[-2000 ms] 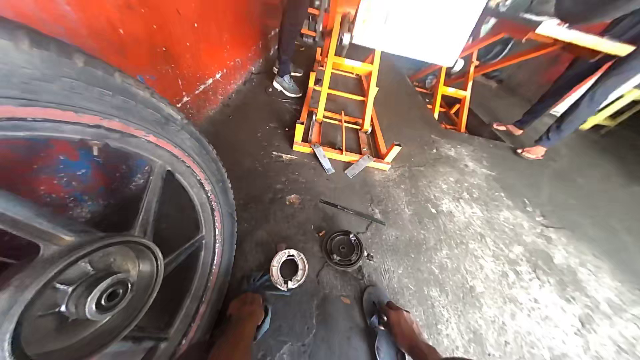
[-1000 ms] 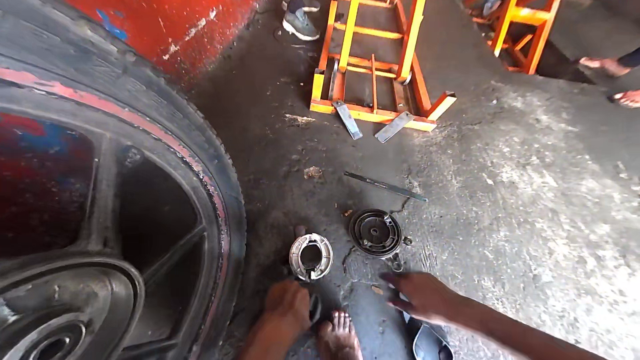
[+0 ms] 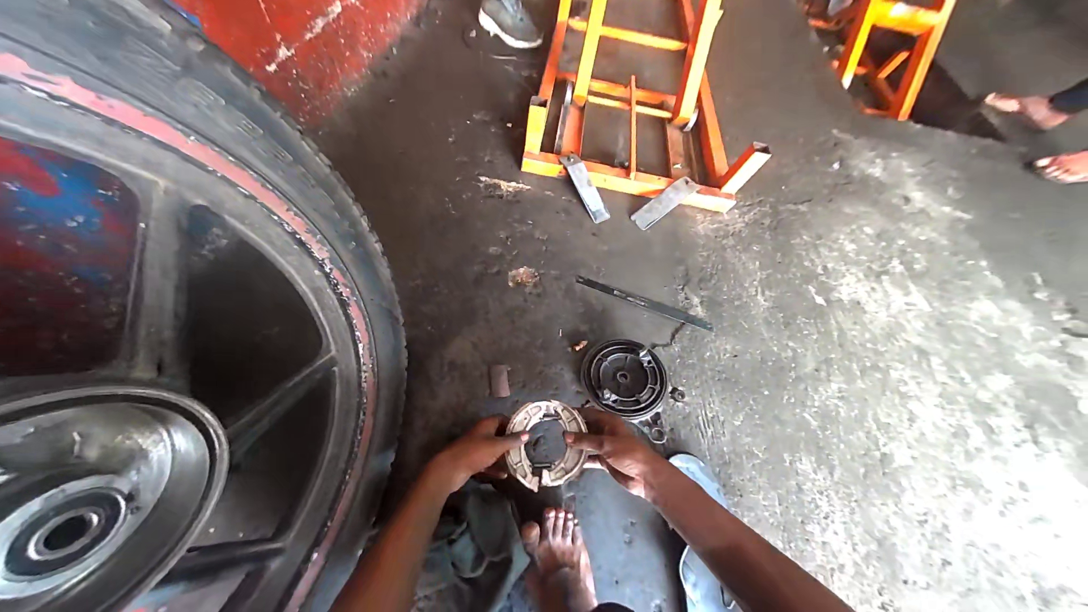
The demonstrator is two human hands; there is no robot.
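A pair of brake shoes [image 3: 520,425] forms a ring low in the middle of the view. My left hand [image 3: 476,450] grips its left side with the thumb on top, and my right hand [image 3: 619,449] grips its right side the same way. Just beyond my right hand, a round black brake plate [image 3: 626,376] lies on the floor. A flat dark metal strip, perhaps a hacksaw blade [image 3: 643,303], lies past the plate. Near my left hand is a small brown rectangular piece [image 3: 500,381]. The undersides of the shoes and several fingertips are hidden.
A large spoked wheel with its tyre [image 3: 340,212] fills the left side, near a red wall [image 3: 340,51]. An orange metal stand [image 3: 629,177] with two flat metal tabs stands ahead. Another orange frame [image 3: 901,17] and other people's feet [image 3: 1062,167] are farther off. My bare foot [image 3: 561,552] is below.
Both hands have come together on the brake shoes, which lay on the floor before. The small brown piece now shows beyond them. The view has moved closer to the floor.
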